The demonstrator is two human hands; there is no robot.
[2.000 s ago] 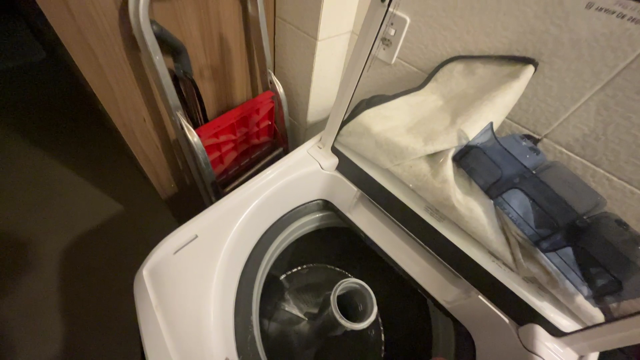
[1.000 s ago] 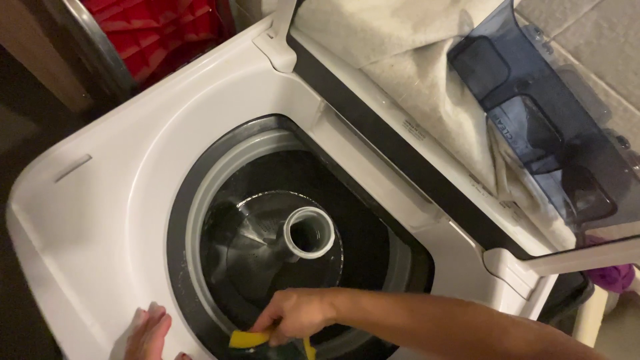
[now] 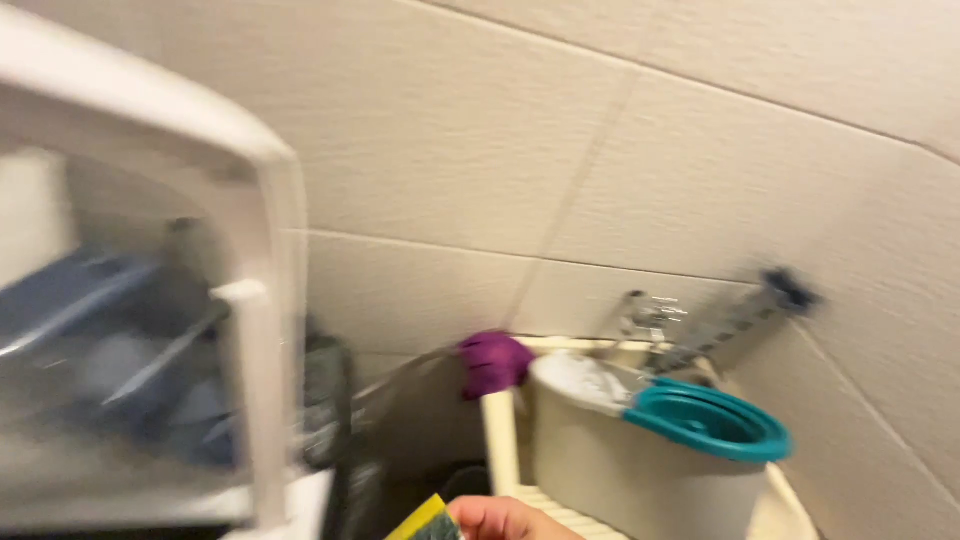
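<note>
At the bottom edge of the head view, my right hand [image 3: 514,519] holds a yellow scouring sponge [image 3: 426,520] with a dark green face. Only its fingers and part of the back show. My left hand is out of view. Beyond the right hand, a light grey bucket [image 3: 637,465] with a teal strainer rim [image 3: 705,424] stands in a cream laundry sink [image 3: 501,442]. White material lies at the bucket's top, and a purple cloth [image 3: 493,364] hangs over the sink's corner.
The raised lid [image 3: 262,322] of the washing machine fills the left side, blurred. A metal tap [image 3: 649,319] sits on the tiled wall [image 3: 450,172] behind the bucket. A dark-ended brush or similar object [image 3: 735,322] leans near the corner.
The view has swung far to the right, from the washer's drum to the sink. My right hand has left the drum with the sponge. My left hand, earlier at the washer's edge, is out of view.
</note>
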